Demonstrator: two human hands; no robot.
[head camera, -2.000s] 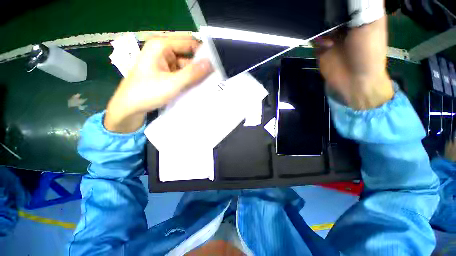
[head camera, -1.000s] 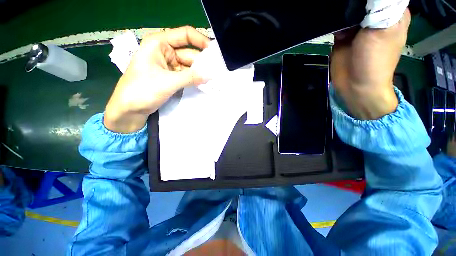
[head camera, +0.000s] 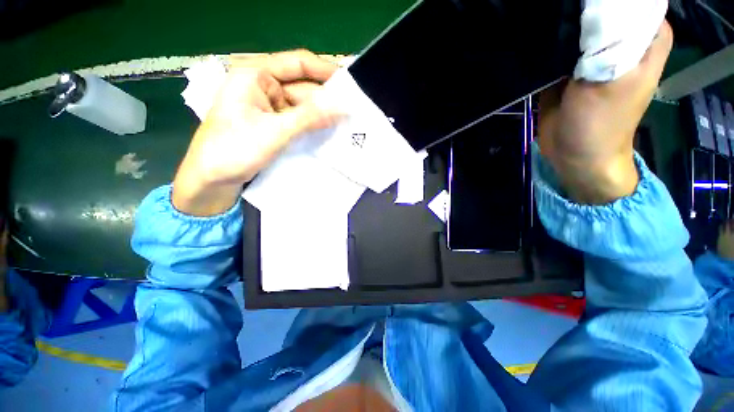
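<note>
My left hand (head camera: 249, 121) holds a thin white protective bag (head camera: 354, 141) with a small printed triangle mark. My right hand (head camera: 595, 113) holds a glossy black screen module (head camera: 475, 64) by its right end, with a white wiping cloth (head camera: 618, 36) at the fingers. The screen's lower left end meets the bag's open end; how far it is inside cannot be told. A second screen (head camera: 487, 185) lies in a slot of the black tray (head camera: 386, 296). More white bags (head camera: 304, 241) lie on the tray's left part, under the held bag.
A white bottle with a metallic top (head camera: 109, 103) lies tilted in view on the green bench (head camera: 80, 177) at the left. White crumpled material (head camera: 205, 84) is behind my left hand. Another tray with screens (head camera: 710, 181) and another person's blue sleeve (head camera: 712, 278) show at the right edge.
The screen in my right hand first came out over the tray, then moved down against the bag's end. The held bag has turned, its open end now facing the screen, its triangle mark visible.
</note>
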